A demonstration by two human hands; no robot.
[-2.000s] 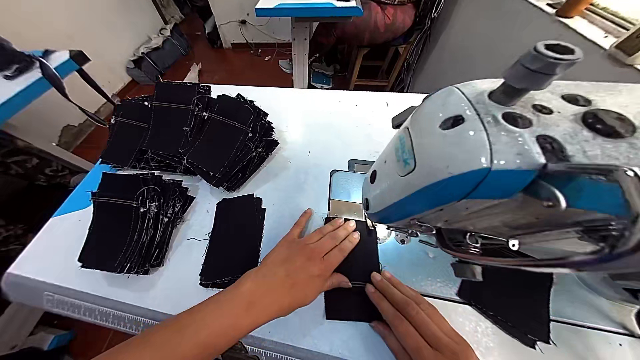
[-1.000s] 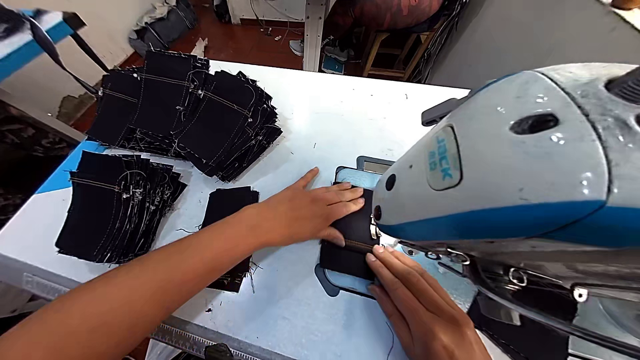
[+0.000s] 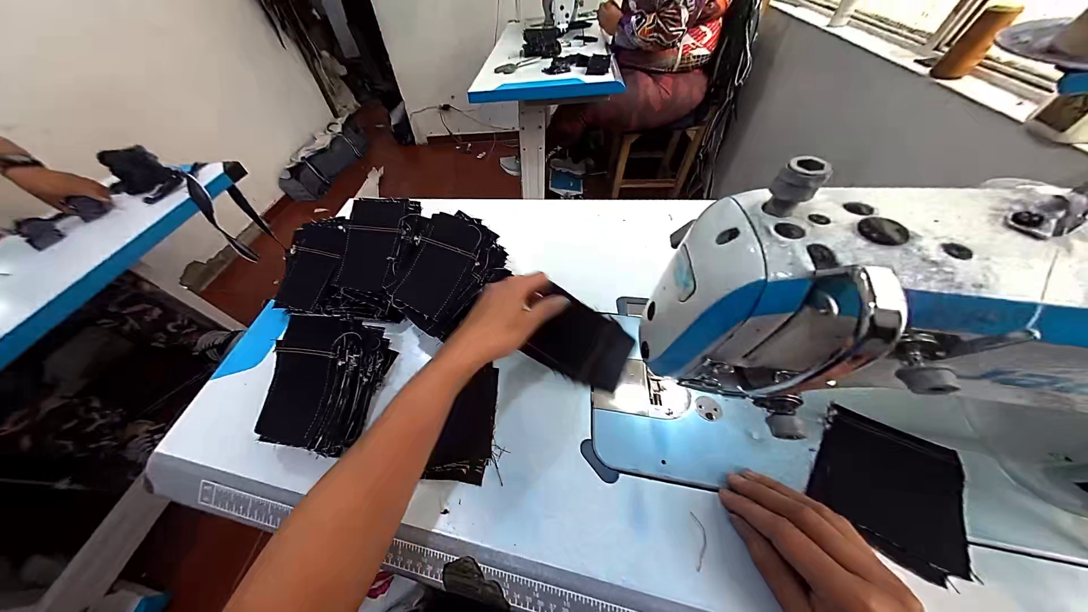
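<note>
My left hand (image 3: 512, 313) grips one end of a dark fabric piece (image 3: 582, 344), raised left of the sewing machine (image 3: 739, 297), its far end over the needle plate (image 3: 633, 393). Flat on the table's front part, beside the machine bed (image 3: 663, 442), rests my right hand (image 3: 816, 544) with nothing visible in it. It lies close to a stack of dark fabric pieces (image 3: 892, 493) at the right. Several stitched dark stacks (image 3: 374, 255) stand at the back left, another stack (image 3: 310, 382) in front of them. A further stack (image 3: 467, 425) is partly hidden by my left forearm.
A ruler strip (image 3: 246, 503) runs along the front edge of the white table (image 3: 535, 510). At the far left, a person's hand (image 3: 64, 187) touches dark cloth on another table (image 3: 127, 234). Behind, a person sits at a further sewing table (image 3: 548, 85).
My left hand has moved left and away from the needle area with a dark piece in its grip. My right hand has let go of the cloth and lies further right. The view has shifted.
</note>
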